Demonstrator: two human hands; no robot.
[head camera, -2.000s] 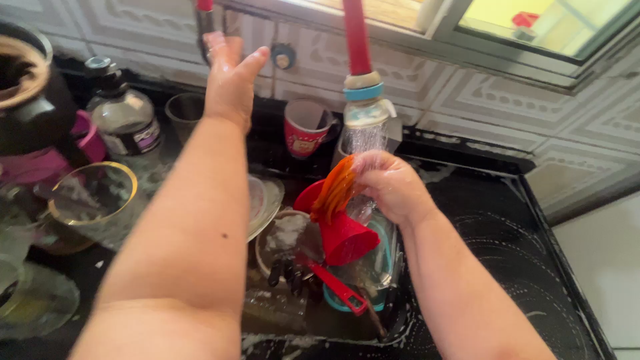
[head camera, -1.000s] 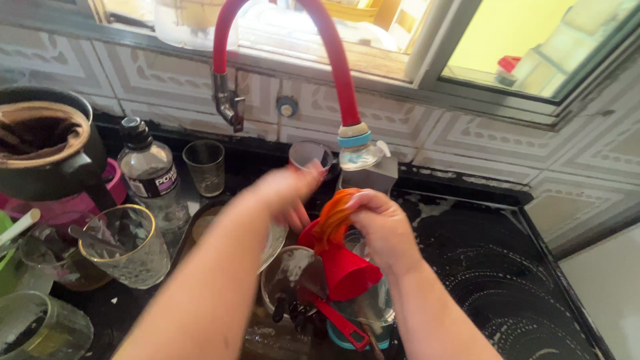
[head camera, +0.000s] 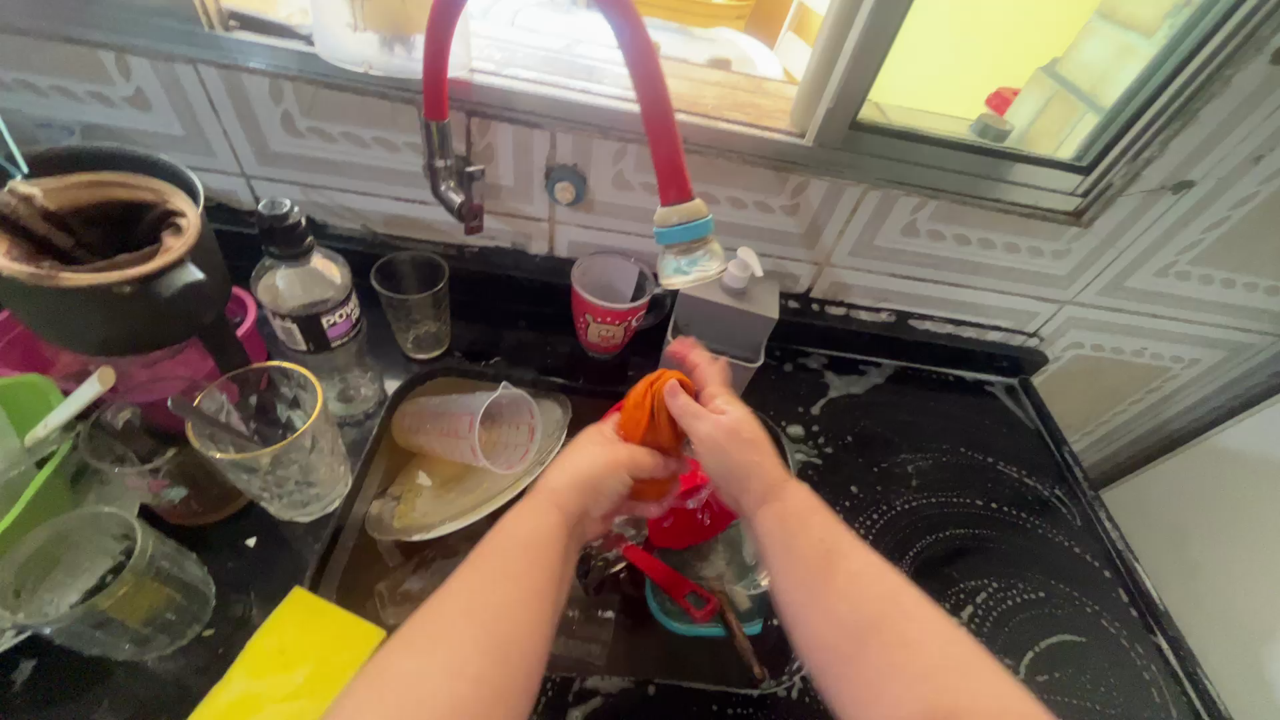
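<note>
An orange cloth (head camera: 655, 415) is bunched between my two hands, over the sink. My left hand (head camera: 605, 470) grips its lower left side, while my right hand (head camera: 725, 420) presses on it from the right, fingers up. Just beneath them lies a red plastic item (head camera: 690, 510), partly hidden, with a red handle (head camera: 670, 583) below it. A teal-rimmed container (head camera: 700, 628) sits under these. Above my hands hangs the faucet's clear nozzle (head camera: 690, 262) on a red hose (head camera: 655, 110); no stream of water shows from it.
A measuring cup (head camera: 510, 430) lies on an oval dish (head camera: 440, 510) in the sink. Glasses (head camera: 270, 450), a plastic bottle (head camera: 310, 300) and a pot with a cloth coffee strainer (head camera: 110, 290) crowd the left. Behind stand a red mug (head camera: 603, 310) and a grey soap dispenser (head camera: 725, 310). A yellow sponge (head camera: 290, 660) is near.
My left hand has come down from the faucet handle to the orange cloth, which was in my right hand alone. The water that ran from the nozzle has stopped.
</note>
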